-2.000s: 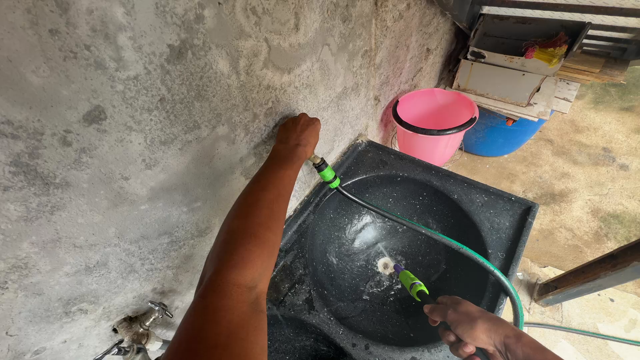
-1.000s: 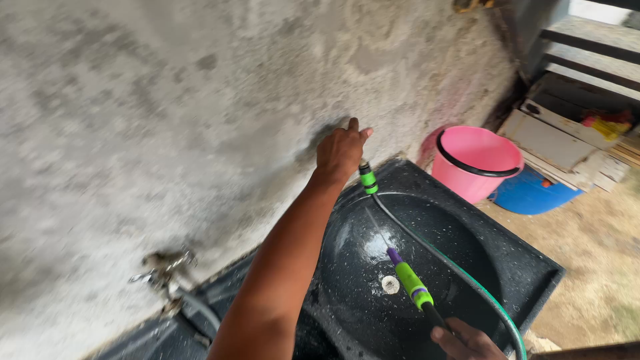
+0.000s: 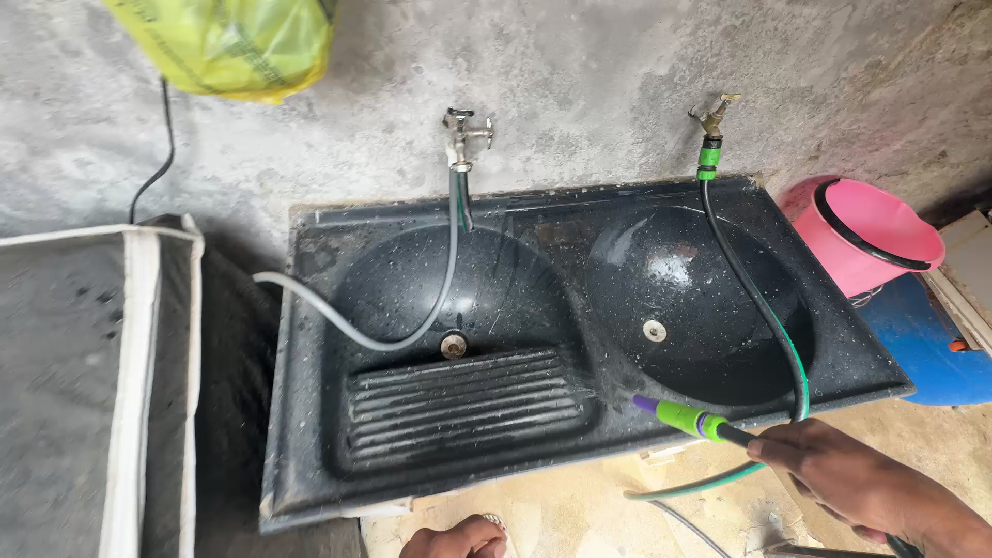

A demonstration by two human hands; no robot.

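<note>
My right hand (image 3: 837,473) grips the black hose just behind a green and purple spray nozzle (image 3: 686,417), which points left over the front of a dark speckled double sink (image 3: 589,310). Water sprays from its tip toward the ribbed washboard (image 3: 465,403) in the left basin. The hose (image 3: 736,271) crosses the right basin and joins a brass tap (image 3: 717,116) by a green connector (image 3: 709,159). My left hand (image 3: 457,539) is low at the bottom edge, in front of the sink, partly cut off; its fingers look curled and nothing shows in them.
A chrome tap (image 3: 461,136) on the concrete wall has a grey hose (image 3: 364,337) running over the left basin. A pink bucket (image 3: 876,232) and a blue container (image 3: 922,333) stand at the right. A grey cover with white edging (image 3: 132,387) is at the left, below a yellow plastic bag (image 3: 240,46).
My left hand has left the brass tap area and come down in front of the sink. The nozzle has moved from the right basin to point left. The view has shifted to show the whole sink.
</note>
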